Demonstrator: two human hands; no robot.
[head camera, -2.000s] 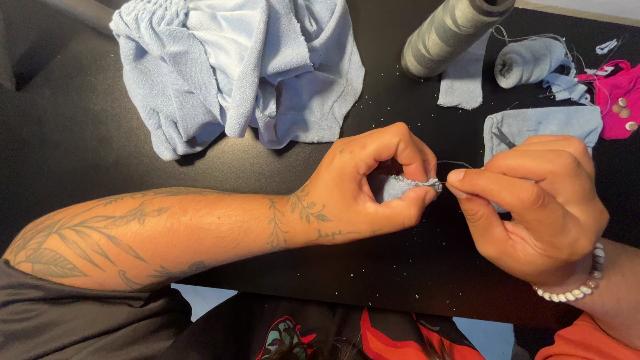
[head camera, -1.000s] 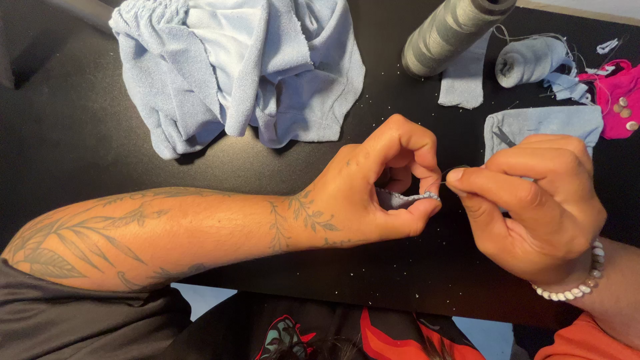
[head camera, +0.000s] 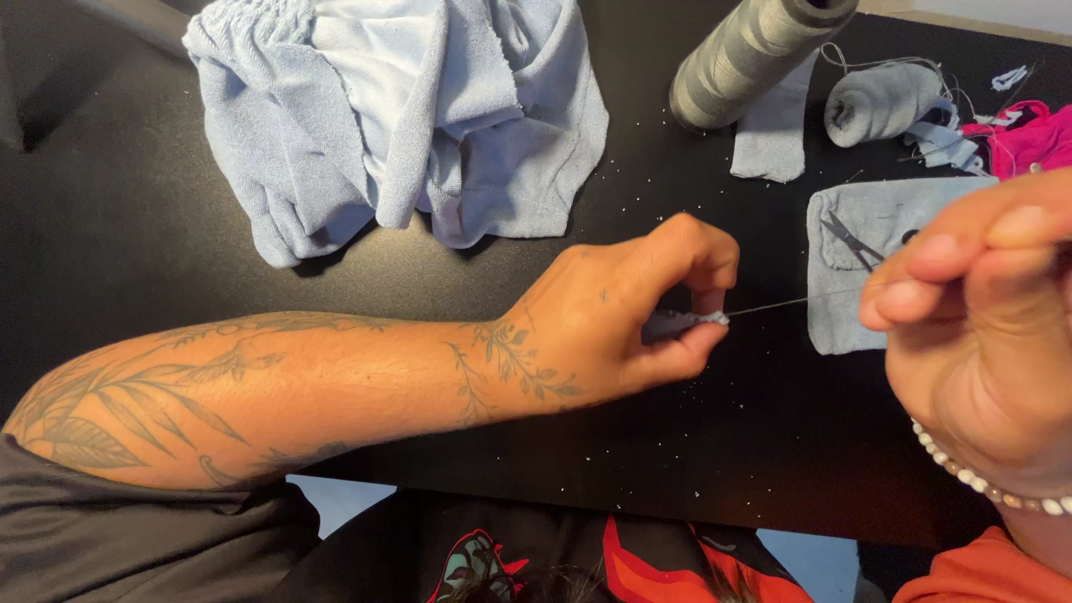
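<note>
My left hand (head camera: 641, 314) pinches a small piece of light blue fabric (head camera: 670, 325) between thumb and fingers, its edge showing at the fingertips. A thin grey thread (head camera: 766, 306) runs taut from that edge toward my right hand (head camera: 976, 293), which is raised at the right with thumb and forefinger pressed together. Whether a needle sits in that pinch cannot be seen. Under and behind the right hand lies a flat light blue fabric piece (head camera: 837, 322) with small dark scissors (head camera: 852, 241) and a dark round thing on it, partly hidden by the fingers.
A heap of light blue knit fabric (head camera: 402, 109) lies at the upper left. A large grey thread cone (head camera: 749, 63) leans near a fabric strip (head camera: 770, 138). Beside them are a smaller grey spool (head camera: 883, 100), scraps and magenta fabric (head camera: 1034, 142). White specks dot the black table (head camera: 536, 461).
My right hand has moved away to the right from the left hand, and a length of thread now stretches between them. My left hand stays in about the same place, pinching the fabric.
</note>
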